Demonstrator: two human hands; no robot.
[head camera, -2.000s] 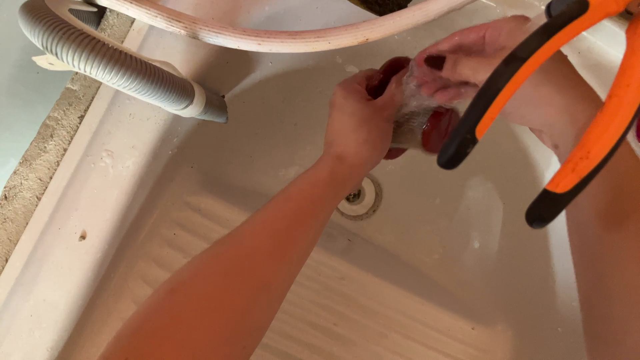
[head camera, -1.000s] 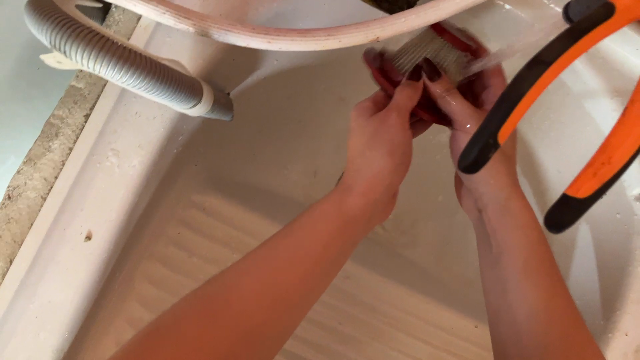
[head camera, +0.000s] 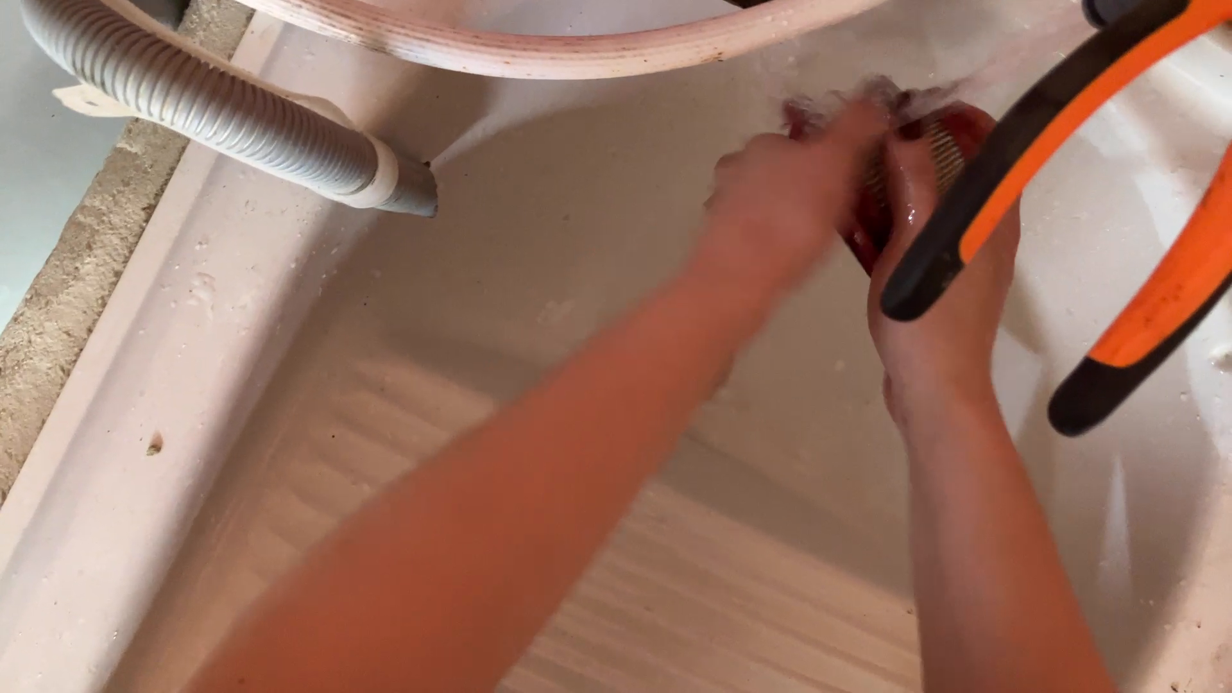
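A dark red brush with rows of fine bristles (head camera: 947, 159) is in my right hand (head camera: 938, 241), at the upper right over a pale basin (head camera: 577, 250). My left hand (head camera: 789, 197), blurred, lies against the brush's left side with its fingertips at the bristles. Whether its fingers grip the brush cannot be told. Water runs in from the upper right onto the brush and fingers. Part of the brush is hidden behind the fingers and an orange and black tool handle.
Two orange and black tool handles (head camera: 1059, 125) hang close in front at the right. A grey corrugated drain hose (head camera: 241, 125) ends over the basin's left side. A pale hose (head camera: 539, 53) crosses the top. Ribbed basin surface (head camera: 674, 587) lies below my arms, and a rough ledge (head camera: 87, 279) borders the left.
A second ago both hands held the brush together with thumbs near each other; now my left hand is blurred at its left side. The basin drain, visible two seconds ago, is now out of sight.
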